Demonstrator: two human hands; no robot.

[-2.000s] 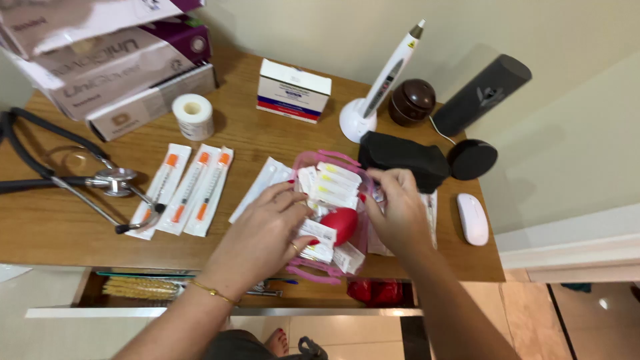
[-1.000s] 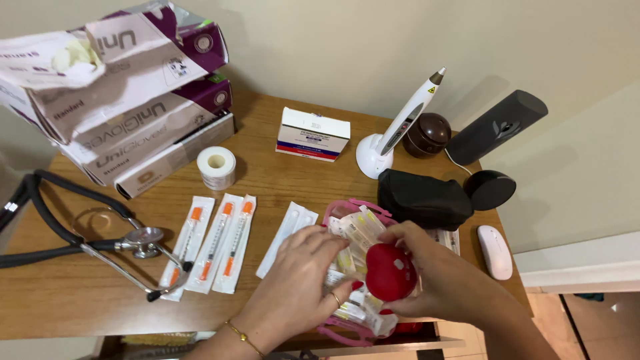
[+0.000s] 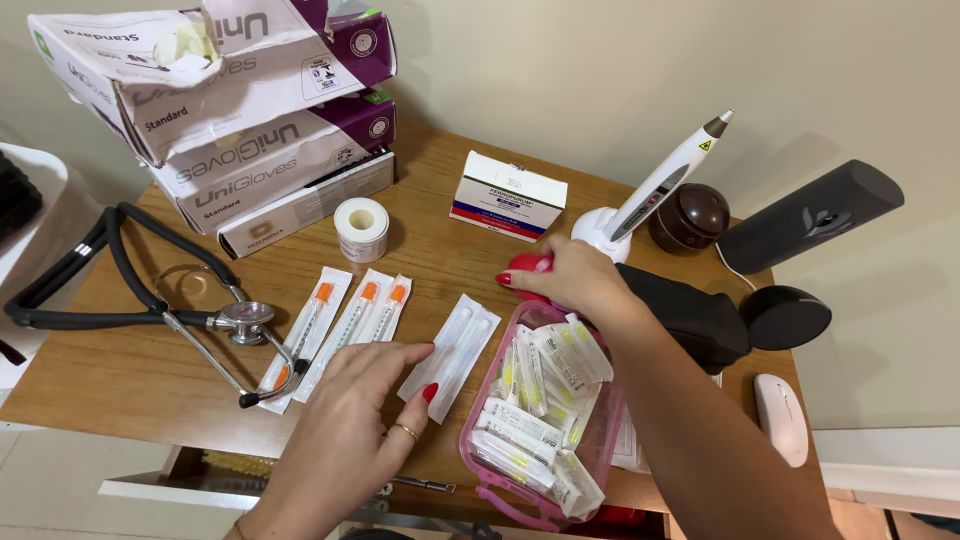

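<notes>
Beyond the pink plastic container [image 3: 469, 420], my right hand [image 3: 577, 281] grips a red rounded object [image 3: 527, 271], partly hidden by the fingers, just above the wooden tabletop. Wrapped needles with yellow parts [image 3: 566, 356] fill the container. My left hand [image 3: 364, 420] is empty, fingers apart, between the container and several wrapped syringes with orange caps [image 3: 346, 322]. Just past its fingertips lies a clear-and-white sealed packet [image 3: 450, 358]. A stethoscope [image 3: 246, 322] rests on the left, one ear tip over the syringe wrappers.
Stacked glove boxes [image 3: 255, 112], a white tape roll [image 3: 362, 229] and a medicine box [image 3: 510, 196] stand behind. At right are a white pen-shaped device [image 3: 660, 187], brown round object [image 3: 690, 217], black pouch [image 3: 679, 315], dark cylinder [image 3: 814, 217] and mouse [image 3: 780, 420]. A drawer [image 3: 180, 495] is open below.
My right hand has carried the red object from over the container to the tabletop area behind it. My left hand has moved left, off the container, leaving the wrapped needles exposed.
</notes>
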